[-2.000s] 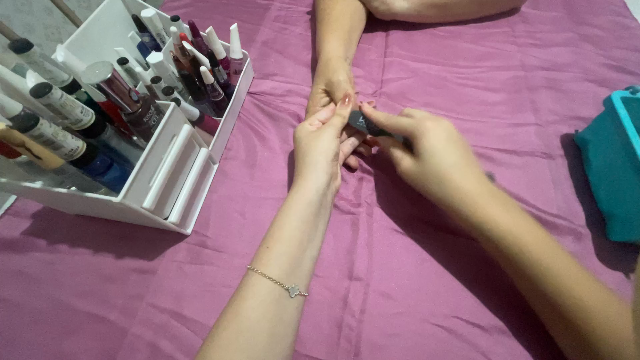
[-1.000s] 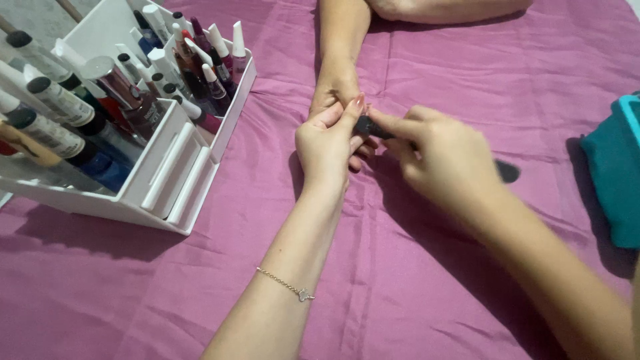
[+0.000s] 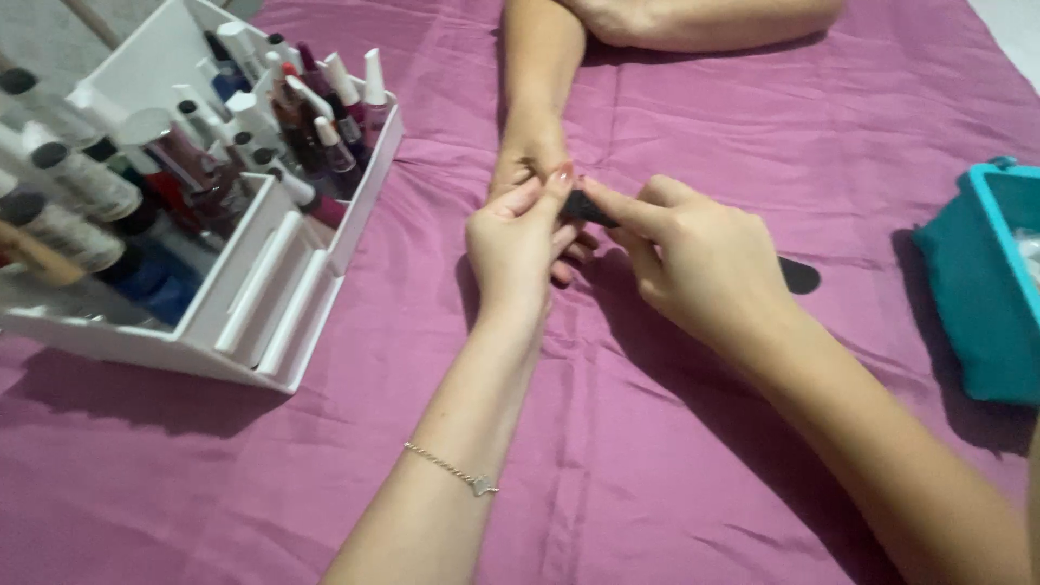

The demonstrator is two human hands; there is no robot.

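My left hand (image 3: 516,252), with a thin chain bracelet on its wrist, grips the fingers of another person's hand (image 3: 528,158). That hand reaches in from the top, and my grip partly hides it. A black nail file (image 3: 799,276) is in my right hand (image 3: 703,252), pinched between thumb and fingers. One end of the file lies against the held fingertips, close to my left thumb; the other end sticks out behind my right hand. The exact nail it touches is hard to make out.
At the left stands a white plastic organizer (image 3: 370,183) full of nail polish bottles (image 3: 236,130). A teal container (image 3: 955,325) sits at the right edge. The person's other forearm (image 3: 723,20) rests across the top of the pink tablecloth (image 3: 691,487).
Two seconds ago the file's rear end was hidden; now it shows behind my right hand. My left hand keeps its hold on the person's fingers.
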